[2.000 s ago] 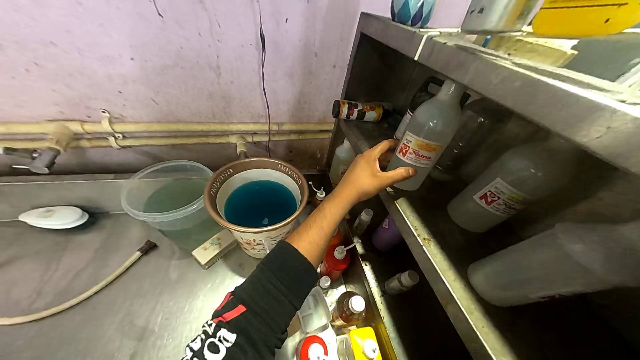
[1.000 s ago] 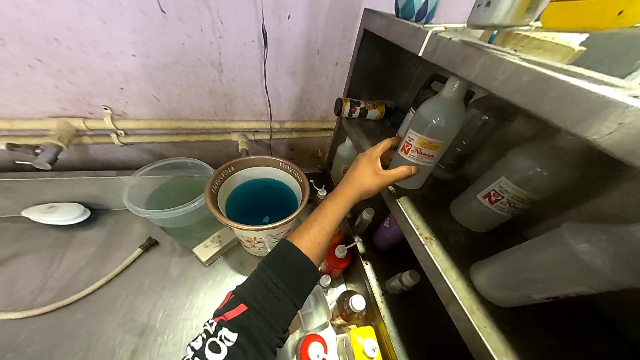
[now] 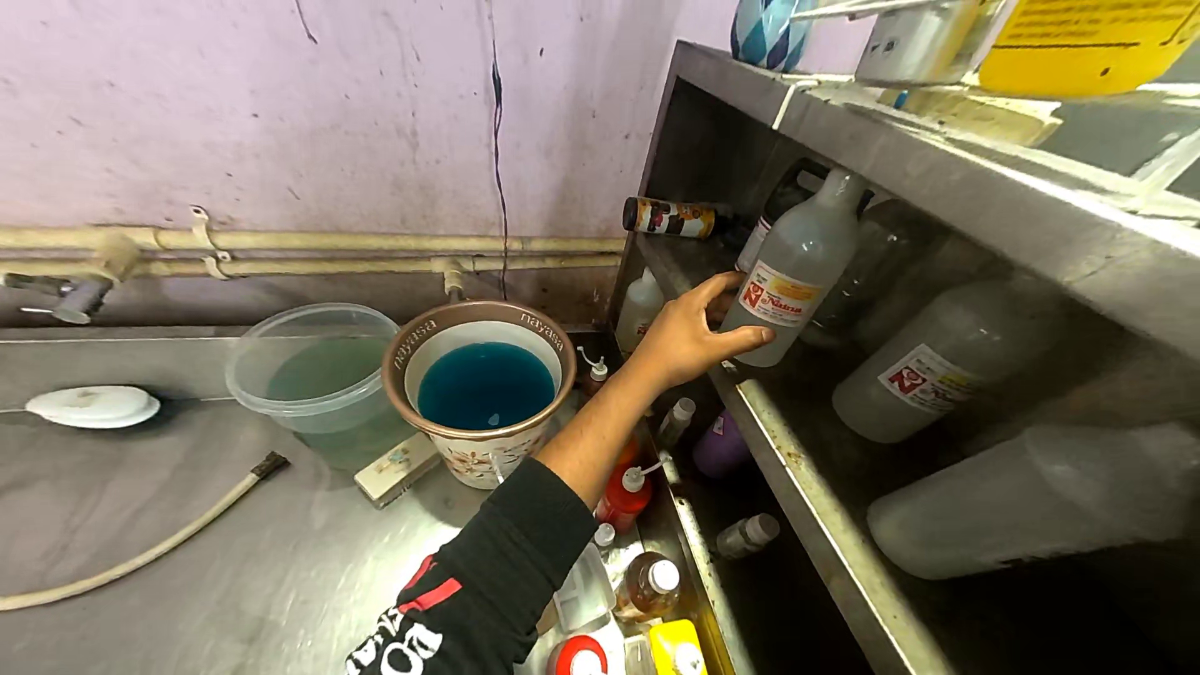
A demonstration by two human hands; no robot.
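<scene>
My left hand [image 3: 701,330], in a black sleeve with white and red print, reaches right to the shelf. It grips the lower side of a translucent plastic bottle [image 3: 795,267] of cloudy liquid, the thumb near the lower label and the fingers partly hidden behind. The bottle stands slightly tilted at the middle shelf's front edge. Behind it is a dark-handled container [image 3: 755,239], largely hidden. A small dark bottle with a printed label [image 3: 670,217] lies on its side to the left. My right hand is out of view.
A patterned bucket of blue liquid [image 3: 480,445] and a clear tub [image 3: 314,403] stand on the steel counter [image 3: 234,553]. A hose [image 3: 141,560] lies at left. Red squeeze bottles [image 3: 623,497] stand below my arm. More large bottles [image 3: 937,375] lean on the shelf [image 3: 797,469].
</scene>
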